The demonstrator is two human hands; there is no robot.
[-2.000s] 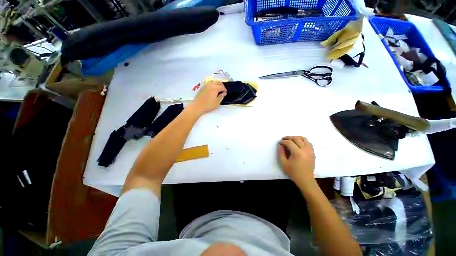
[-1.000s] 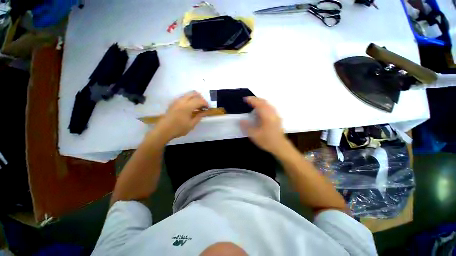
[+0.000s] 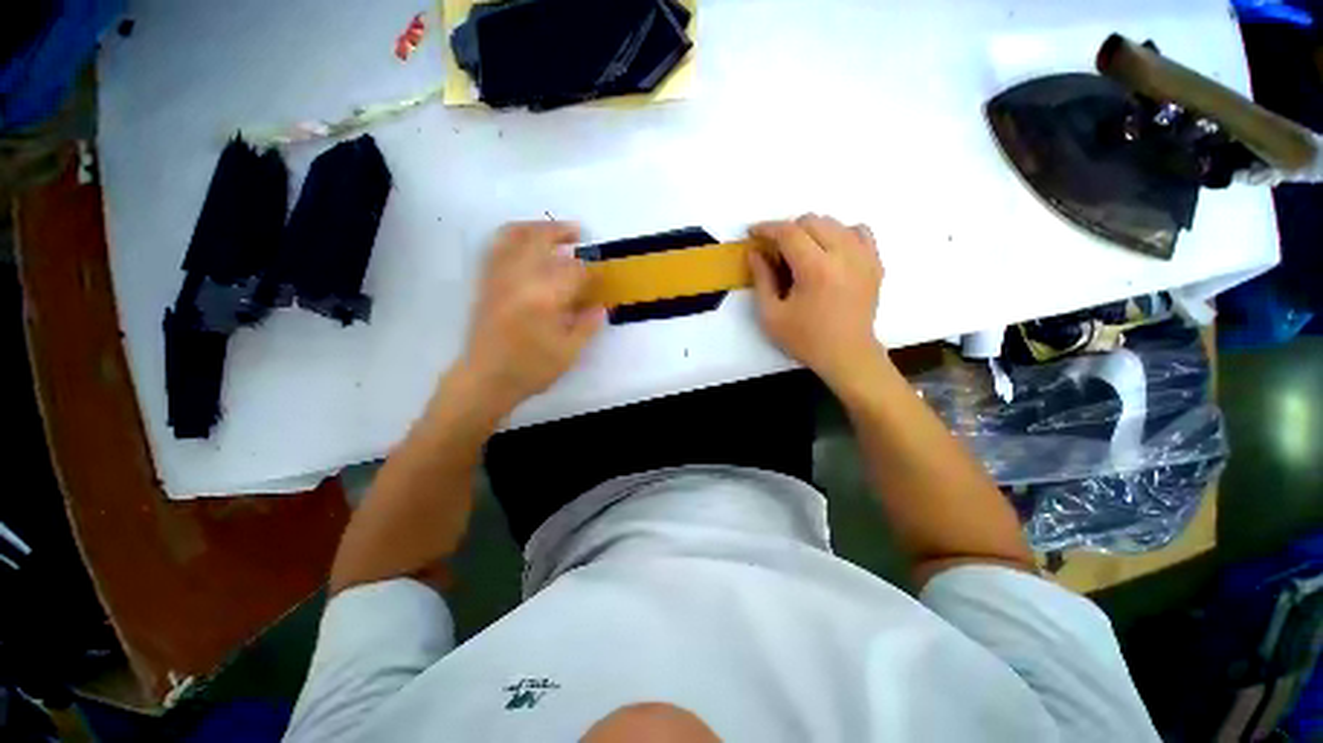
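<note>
A dark cut piece (image 3: pixel 660 308) with angled right corners lies flat on the white table near its front edge. The yellow-brown pressing template (image 3: pixel 670 276) lies lengthwise over the middle of the piece, which shows above and below it. My left hand (image 3: pixel 534 305) grips the template's left end and is slightly blurred. My right hand (image 3: pixel 821 290) grips its right end. The fingers hide both ends of the template.
A neat dark pile (image 3: pixel 573 51) lies on yellow card (image 3: pixel 462 90) at the far middle. Loose dark stacks (image 3: pixel 331 232) lie at the left. The steam iron (image 3: pixel 1095 160) rests at the right. Plastic-bagged goods (image 3: pixel 1103 436) are below the table at the right.
My left hand left the neat pile, and a dark piece came to the front of the table. The template moved from the left onto this piece. Both hands now hold the template's ends.
</note>
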